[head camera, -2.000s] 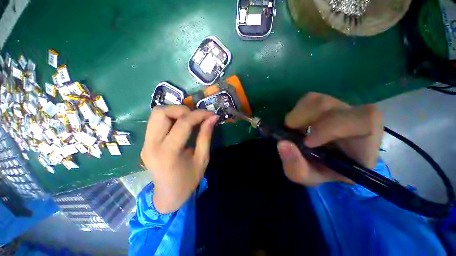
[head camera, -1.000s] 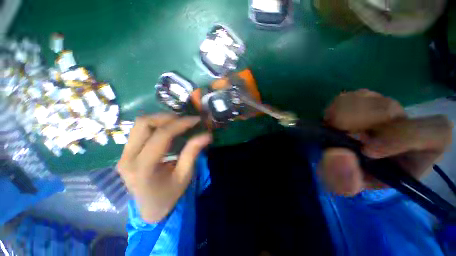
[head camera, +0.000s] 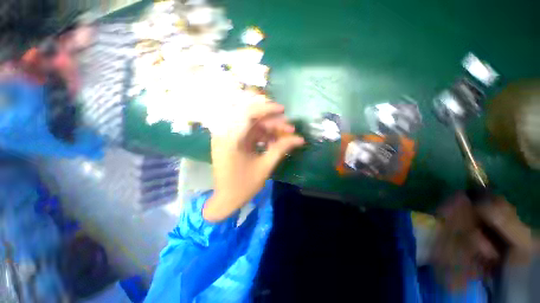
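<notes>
The whole view is motion-blurred. My left hand (head camera: 246,160) is at the lower right edge of the bright pile of small white battery cells (head camera: 195,71), thumb and fingers close together; whether they hold anything is unclear. My right hand (head camera: 482,237), at lower right, is closed around the soldering iron (head camera: 471,157), whose metal barrel points up towards a watch case (head camera: 456,105). The orange fixture (head camera: 405,161) lies between my hands with a case (head camera: 367,157) on it. Two more cases, one behind the fixture (head camera: 394,116) and one left of it (head camera: 325,127), lie on the green bench.
A tan round container (head camera: 515,121) stands at the right edge. A small white piece (head camera: 480,69) lies at upper right. Grey gridded trays (head camera: 158,180) are at the left, beside and below the bench edge. Another person's blue clothing (head camera: 47,118) shows at far left.
The view has swung left, so the bench things appear further right. My left hand has moved from the fixture to the cell pile. The iron has left the fixture's case and points up.
</notes>
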